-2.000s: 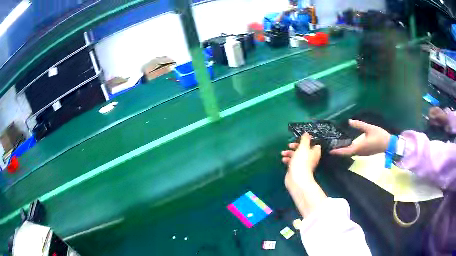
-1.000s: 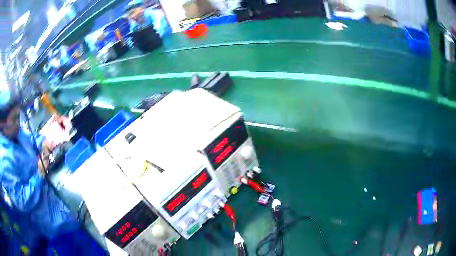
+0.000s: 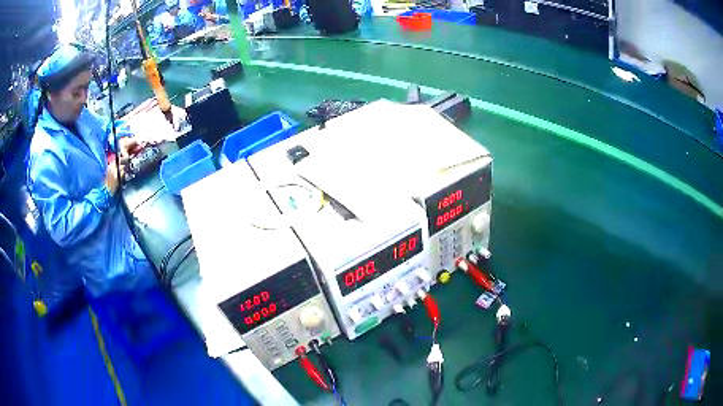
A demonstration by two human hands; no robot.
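Neither of my hands is in view. Three white-cream power supplies stand side by side: left (image 3: 289, 325), middle (image 3: 384, 273) and right (image 3: 458, 218). Red digits show about 12.00 on the outer two and 12.0 on the middle one. Red clip leads run from the left (image 3: 315, 371), middle (image 3: 432, 309) and right (image 3: 479, 276) fronts. White connectors on black cables (image 3: 434, 357) lie before them, with one thin cable looping right. A dark oblong object (image 3: 337, 208) lies on top.
A person in a blue coat (image 3: 75, 178) works at left beside a hanging orange screwdriver (image 3: 155, 83). Blue bins (image 3: 258, 136) stand behind the supplies. Dark housings (image 3: 445, 105) and a lacy dark piece (image 3: 334, 108) are on the green line. A blue-pink card (image 3: 695, 373) lies at right.
The view has swung left to the power supplies. The pink-sleeved hands holding a dark unit two seconds ago are out of view. Since one second ago, the supplies sit further right in the picture.
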